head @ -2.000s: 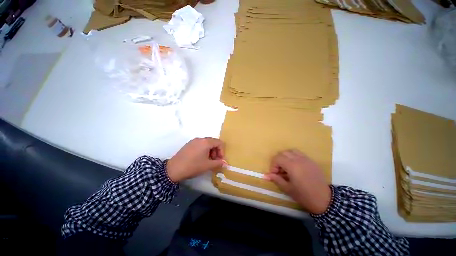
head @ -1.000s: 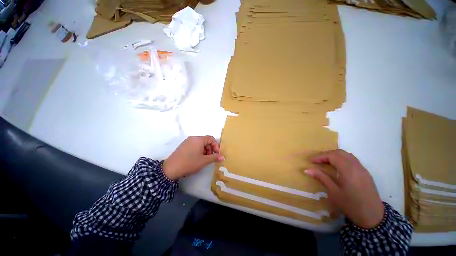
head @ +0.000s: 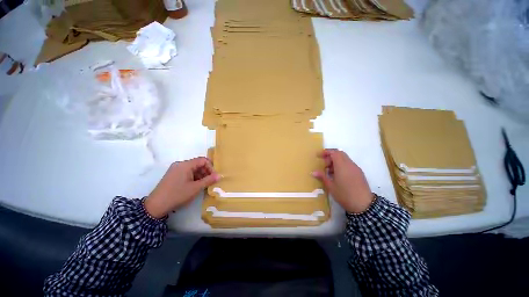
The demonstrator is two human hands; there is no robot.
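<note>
A brown kraft blank lies in front of me, its near end over another blank. A white adhesive strip runs across it near its near edge, and a second strip lies on the blank below. My left hand pinches the left side edge of the top blank. My right hand pinches its right side edge. Both strips' ends curl slightly. A long column of overlapping kraft blanks stretches away behind it.
A taped stack is at right, with dark-handled scissors beyond it. A plastic bag of strips and crumpled paper are left. Fanned taped blanks, a kraft stack and a large clear bag lie farther back.
My right hand has left the strip's right end and closed on the blank's right edge. My left hand now holds the left edge. The view has swung right, showing the scissors.
</note>
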